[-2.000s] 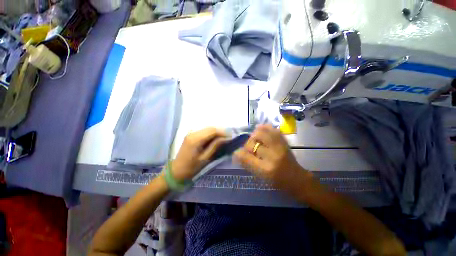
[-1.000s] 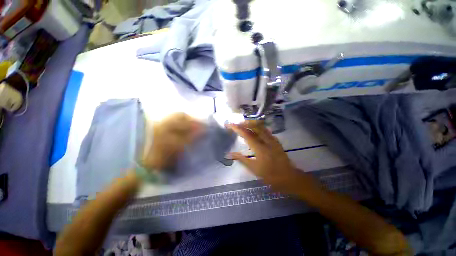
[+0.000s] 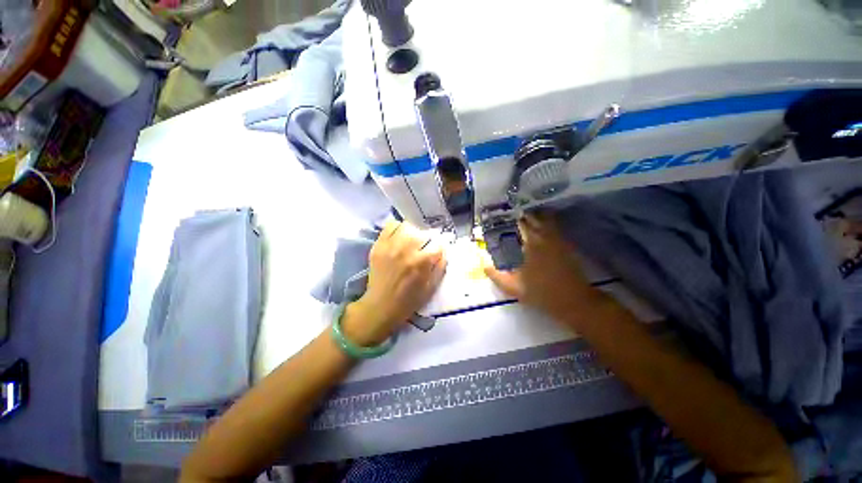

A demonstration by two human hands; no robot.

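A small grey-blue cloth piece [image 3: 348, 266] lies left of the needle, partly under my left hand. My left hand [image 3: 406, 272] has its fingers curled at the presser foot; its fingertips and what they hold are hidden. My right hand [image 3: 548, 269] is right of the foot, blurred, with thumb and fingers apart beside the machine head; I cannot tell if it grips anything. The white sewing machine [image 3: 491, 104] stands over both hands. A large grey-blue garment body [image 3: 718, 264] is bunched right of my right hand.
A flat grey-blue stack [image 3: 206, 307] lies on the left of the table. More loose cloth [image 3: 317, 113] lies behind the machine head. A ruler [image 3: 454, 391] runs along the grey front edge. A phone [image 3: 13, 389] is at the far left.
My left hand has moved from above the table beside the stack to the needle. The small piece now lies left of the needle. My right hand has shifted right of the foot. The view has moved closer.
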